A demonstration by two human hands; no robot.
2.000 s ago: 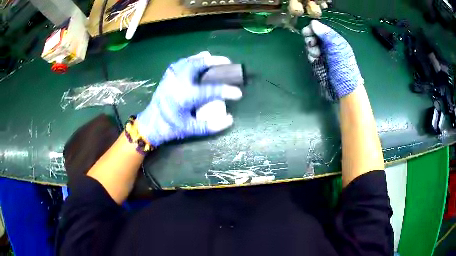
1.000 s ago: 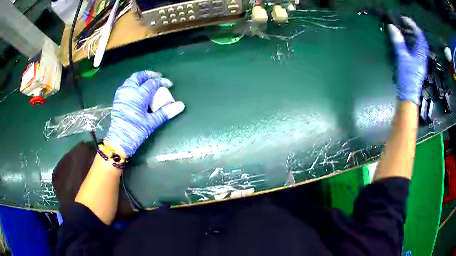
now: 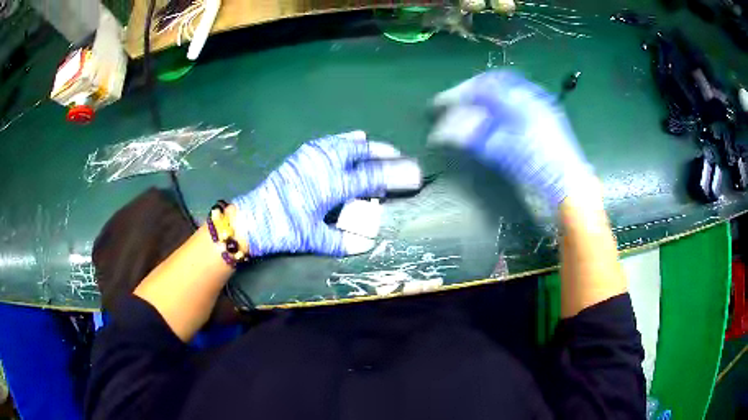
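Note:
My left hand (image 3: 303,197), in a blue-white striped glove, is curled over the mat around the white test socket (image 3: 359,218), which shows between thumb and fingers. A dark edge, apparently a black power adapter (image 3: 408,194), shows under its fingertips, mostly hidden. A thin dark cord seems to run from there toward the right hand. My right hand (image 3: 513,135), gloved too, is motion-blurred just right of the left; its fingers point left, and what they hold is unclear. A small black plug or cord end (image 3: 572,80) lies beyond it.
Tangled black adapters and cords (image 3: 709,115) lie at the right. A crinkled clear bag (image 3: 156,154) lies at left, near a white carton with a red cap (image 3: 90,80). A black cable (image 3: 150,82) runs down the left. Cream terminal blocks (image 3: 488,6) are at the back edge.
My right hand has come back from the adapter pile at the right to near my left hand. A dark adapter edge now shows under my left fingertips. The camera view has shifted.

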